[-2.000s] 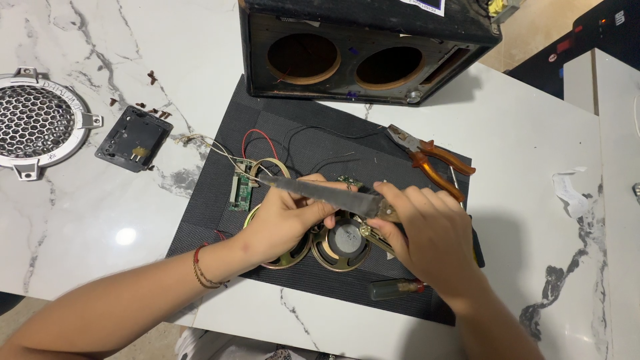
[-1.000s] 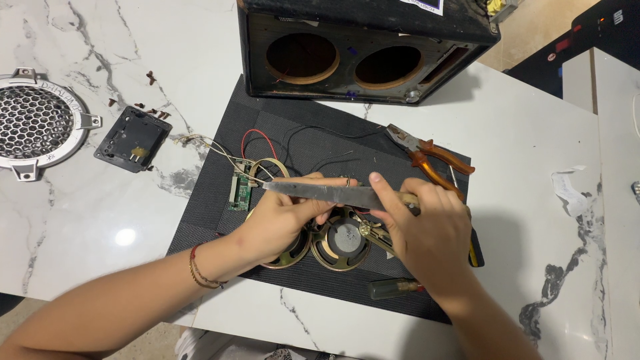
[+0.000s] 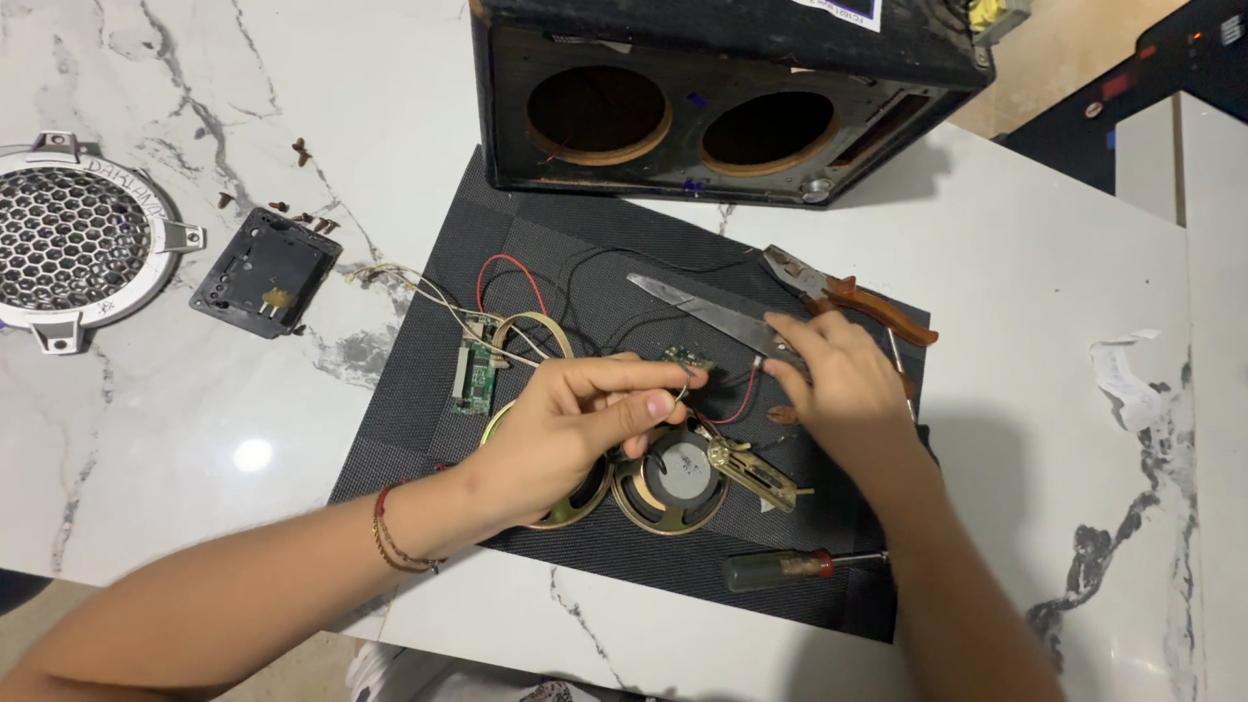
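My left hand (image 3: 595,419) pinches a thin wire (image 3: 682,387) between thumb and fingers, above two round speaker drivers. One driver (image 3: 680,473) shows its grey magnet side; my left hand partly covers the other (image 3: 575,502). My right hand (image 3: 829,380) has its thumb and fingers on the handle end of a knife (image 3: 707,314), whose blade points up and left over the dark woven mat (image 3: 604,229). A green circuit board (image 3: 475,375) with a ribbon cable (image 3: 534,322) and wires lies left of the hands. A small board (image 3: 685,358) sits just beyond my left fingertips.
Combination pliers (image 3: 848,297) lie at the mat's upper right, a screwdriver (image 3: 780,568) near its lower edge. A black speaker box (image 3: 731,58) stands behind. At left are a metal speaker grille (image 3: 73,239), a black plastic cover (image 3: 268,273) and several screws (image 3: 300,151).
My right hand has moved right with the knife, away from my left hand. The blade, earlier across my left fingers, now lies beyond them over the mat.
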